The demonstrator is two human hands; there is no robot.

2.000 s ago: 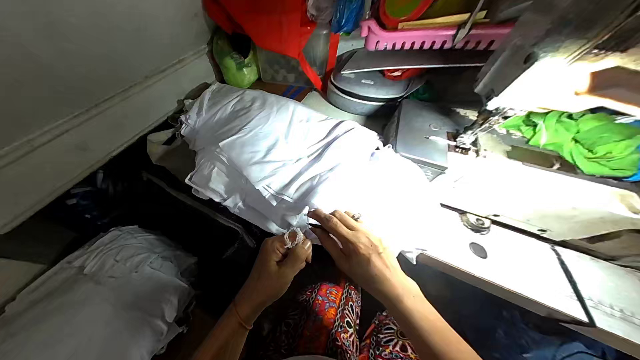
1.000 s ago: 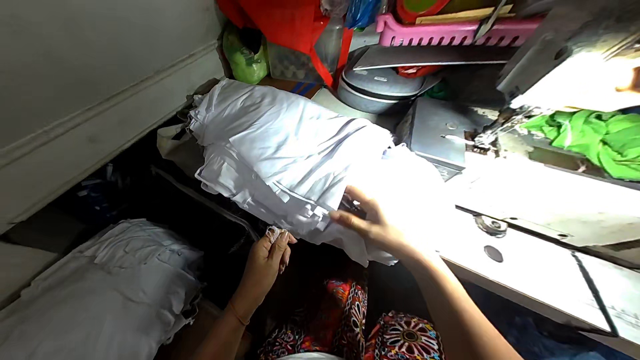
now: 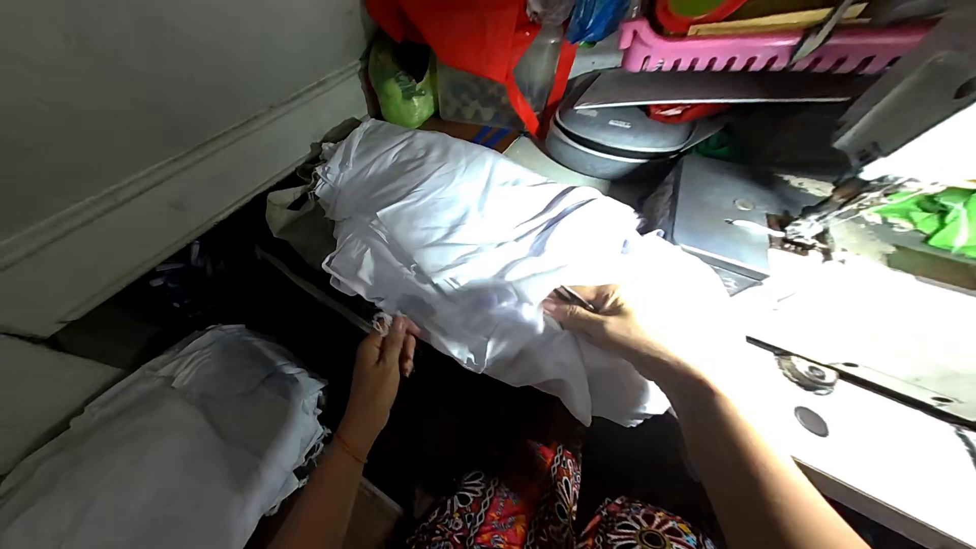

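A large heap of white fabric pieces (image 3: 473, 221) lies across the table in front of me. My right hand (image 3: 602, 316) is on the heap's right part, its fingers closed on white cloth and on a small dark metal tool (image 3: 576, 297), whose kind I cannot tell. At the heap's near left edge is my left hand (image 3: 389, 347), its fingers closed around a small wad of white threads (image 3: 383, 323). The presser foot area of a sewing machine (image 3: 808, 232) is to the right of the heap, apart from both hands.
A second white fabric pile (image 3: 183, 450) lies low at the left, beside the wall (image 3: 168, 91). Behind the heap stand a grey oval case (image 3: 610, 137), a pink plastic basket (image 3: 709, 49) and a green bag (image 3: 404, 91). Green cloth (image 3: 938, 217) lies behind the machine needle.
My hands, close together two seconds ago, are now apart. The right one has moved right and closed on cloth, with a dark tool now visible in it.
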